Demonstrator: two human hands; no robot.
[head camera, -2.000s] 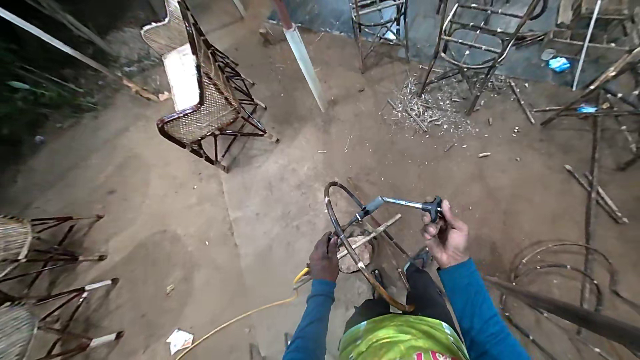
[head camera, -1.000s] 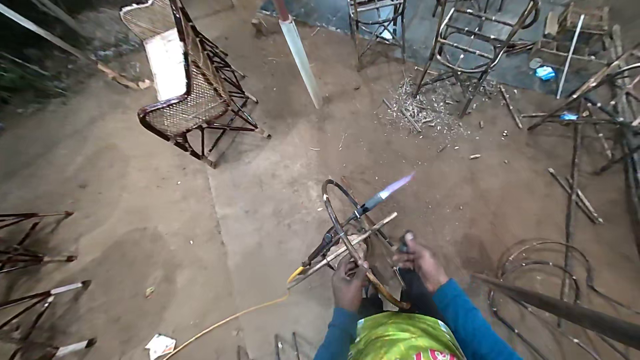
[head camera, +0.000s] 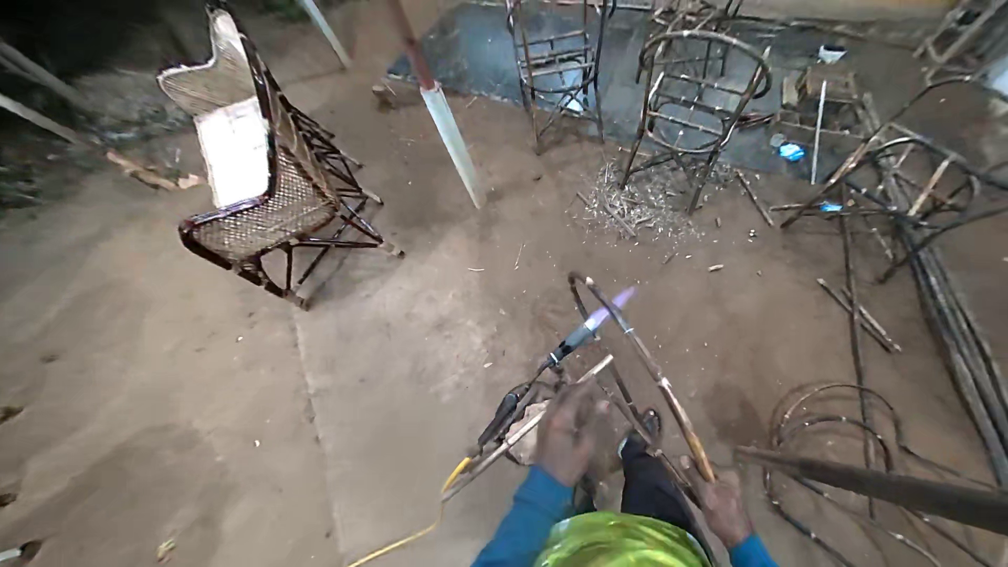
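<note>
A lit gas torch (head camera: 575, 342) points up and right, its violet flame passing by the bent end of a cane pole (head camera: 650, 366). My right hand (head camera: 720, 500) is at the lower end of that bent cane, fingers around it. My left hand (head camera: 571, 429) is blurred, over a thin stick (head camera: 543, 413) and beside the torch's dark handle (head camera: 508, 409); whether it grips anything is not clear. A stone-like block (head camera: 528, 437) lies under the stick. The yellow hose (head camera: 405, 539) runs down and left from the torch.
A woven cane settee (head camera: 264, 224) stands upper left. A post (head camera: 453, 146) stands near the top middle. Cane frames (head camera: 693, 94) and shavings (head camera: 642, 205) are at the upper right. Coiled canes (head camera: 827, 417), long poles (head camera: 949, 315) and a dark bar (head camera: 866, 480) are on the right.
Two seconds ago my right hand was at a knob-ended metal tool; now it is at the cane's lower end. The torch flame, not visible then, shows now. The cane has swung open to the right.
</note>
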